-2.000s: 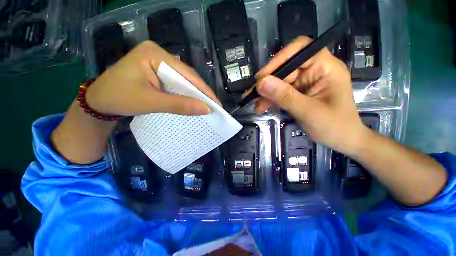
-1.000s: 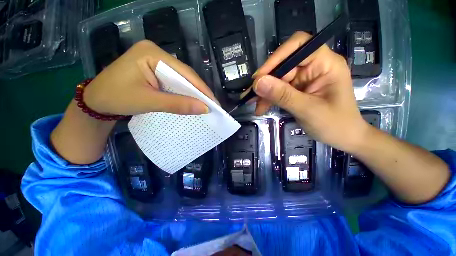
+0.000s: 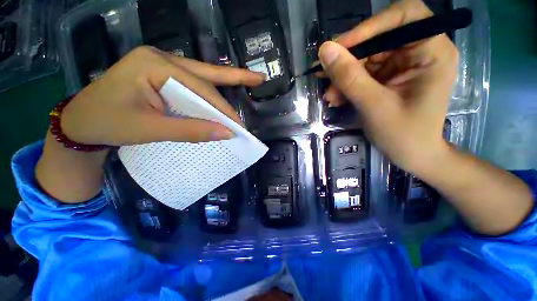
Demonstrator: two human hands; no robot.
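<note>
My left hand (image 3: 144, 106) holds the white label sheet (image 3: 188, 161), with rows of fine dots, between thumb and fingers; its index finger reaches out over the upper middle phone (image 3: 256, 44). My right hand (image 3: 391, 88) holds black tweezers (image 3: 406, 36) like a pen. Their tip is at the lower right end of that phone, near its battery bay. Whether a sticker is on the tip is too small to tell. The phones lie in pockets of a clear blister tray (image 3: 306, 240).
Other open-backed phones lie in the tray, such as one in the lower row (image 3: 346, 176). Part of the sheet overlaps the lower left phones. More clear trays (image 3: 35, 47) stand at the upper left. Green matting (image 3: 512, 88) shows at the right.
The tweezers have moved from the sheet's corner up to the upper middle phone. My left index finger has stretched out onto that phone. The sheet and tray have shifted left in view.
</note>
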